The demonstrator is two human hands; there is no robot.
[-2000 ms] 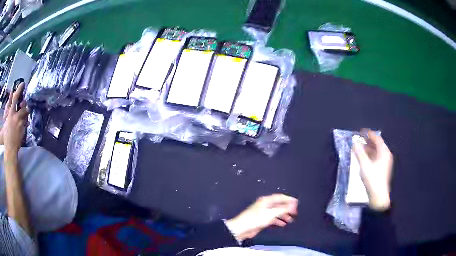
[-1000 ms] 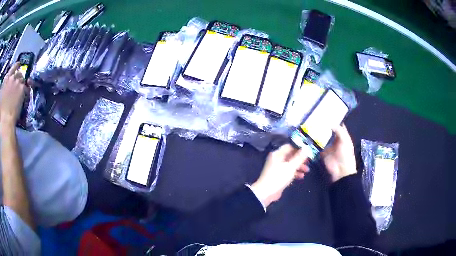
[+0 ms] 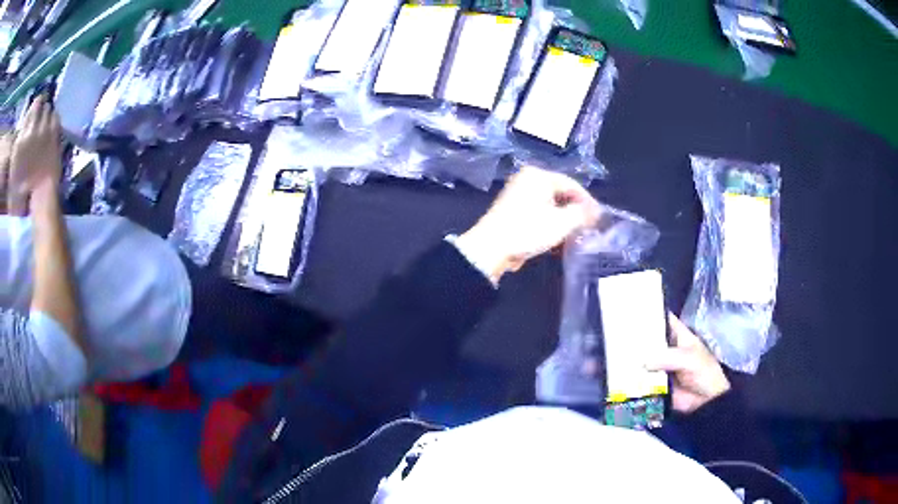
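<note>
A phone-shaped unit (image 3: 633, 340) with a white face, yellow tape and a green board at its lower end is in my right hand (image 3: 694, 369), held near my body. My left hand (image 3: 537, 221) pinches the upper end of an empty-looking clear plastic bag (image 3: 583, 315), which hangs down beside the unit's left edge. My left thumb and fingers are closed on the film. Part of my right hand is hidden behind the unit.
Bagged units (image 3: 489, 59) lie in an overlapping row at the top. Another bagged unit (image 3: 748, 246) lies at the right. Dark bagged units (image 3: 177, 84) stand stacked at the left, near a neighbouring person (image 3: 94, 295). A clear bag (image 3: 212, 197) and a bagged unit (image 3: 286, 231) lie left of centre.
My right hand has brought the unit down towards my body. My left hand has left the unit's board end and now holds a clear bag. The view has shifted, so the rows sit higher.
</note>
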